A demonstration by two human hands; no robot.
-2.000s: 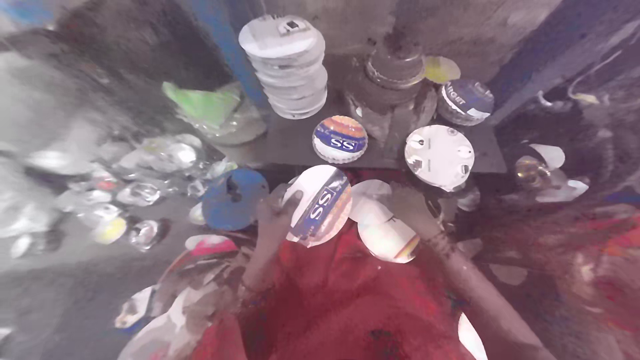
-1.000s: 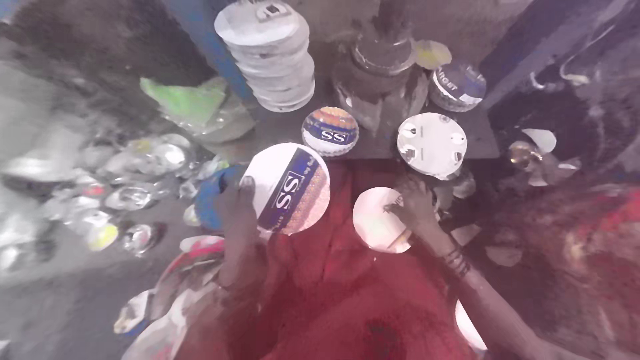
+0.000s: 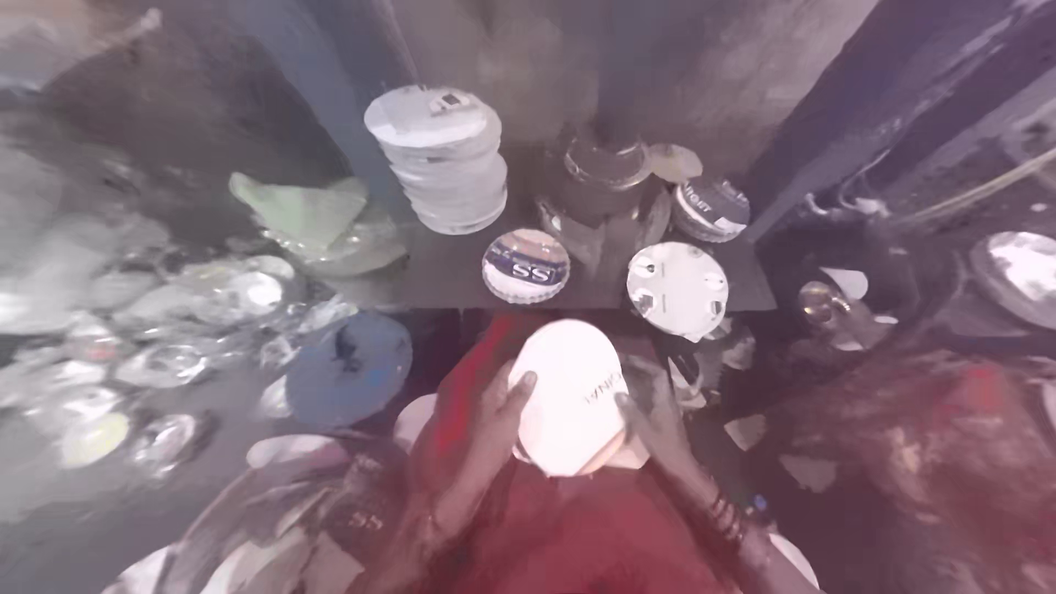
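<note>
My left hand (image 3: 497, 412) and my right hand (image 3: 652, 404) hold a white, roughly round printed disc (image 3: 569, 396) between them above the red cloth on my lap. Both thumbs lie on its face. Paler edges of other pieces show beneath it, and how many there are I cannot tell. Just beyond, on a dark board, lie a round piece with a blue printed band (image 3: 526, 266) at the left and a white disc with small dark marks (image 3: 678, 289) at the right.
A stack of round white pieces (image 3: 450, 165) stands on the board (image 3: 437, 276), near a round metal container (image 3: 606, 165) and a dark printed round piece (image 3: 712, 210). A blue disc (image 3: 349, 369), a green sheet (image 3: 305, 210) and many shiny scraps (image 3: 165, 363) lie left. Red fabric (image 3: 932, 462) shows right.
My hands, apart one second ago with a separate piece in each, have come together on one white disc. The large piece with the blue band no longer shows in my left hand.
</note>
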